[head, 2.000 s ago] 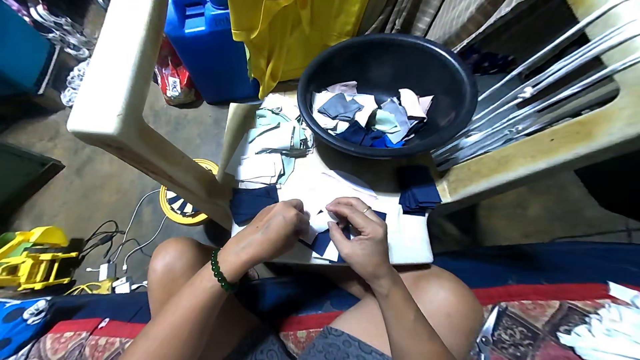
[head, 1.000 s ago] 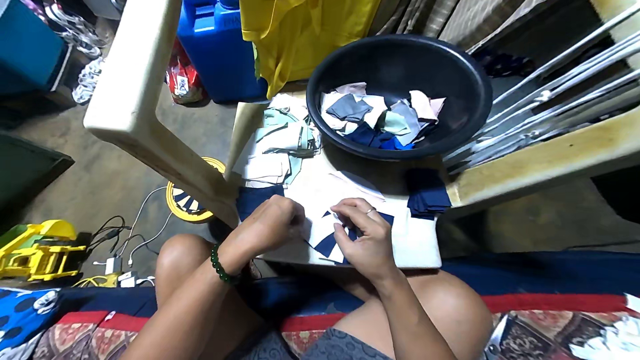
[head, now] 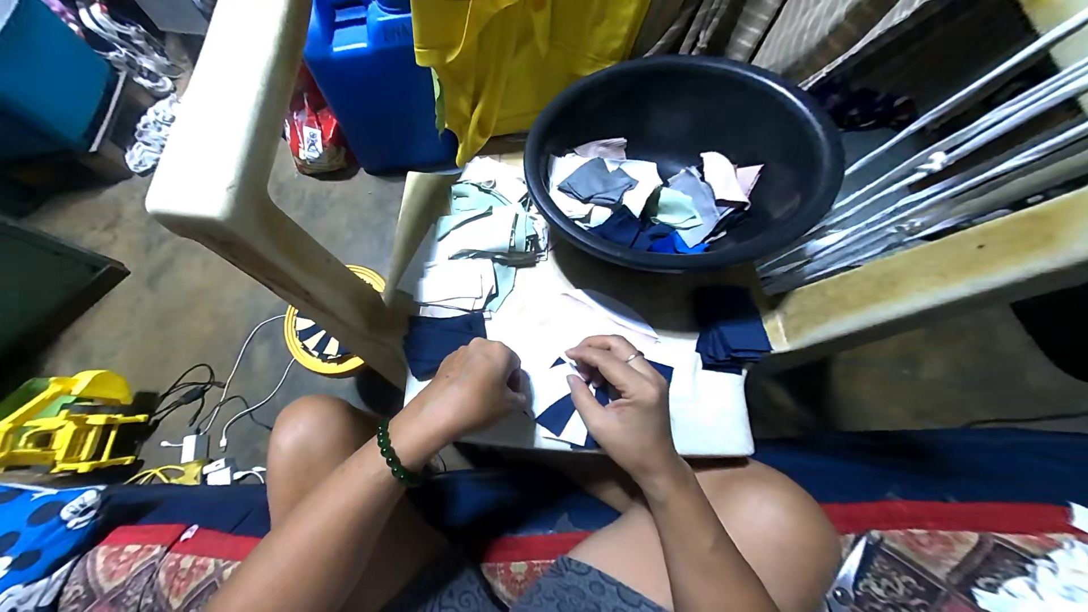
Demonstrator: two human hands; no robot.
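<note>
Navy and white cloth pieces (head: 558,414) lie on the white seat of a plastic chair (head: 710,416), between my hands. My right hand (head: 625,395), with a ring, pinches a small white bit at their upper edge between thumb and index finger. My left hand (head: 480,382) is curled just left of them, above a folded navy cloth stack (head: 438,336); its fingertips are turned away, so whether it holds anything is unclear. Pale green and white cloth pieces (head: 484,242) are piled behind it. Another navy stack (head: 731,327) lies at the seat's right edge.
A black basin (head: 680,93) with mixed cloth scraps (head: 671,204) stands at the back of the seat. Plastic chair armrests (head: 229,170) flank both sides. A blue jug (head: 374,102) and yellow cloth (head: 527,68) are behind. Scissors (head: 850,569) lie at lower right.
My hands have moved apart; they were close together over the cloth two seconds ago. More of the navy and white pieces shows between them now.
</note>
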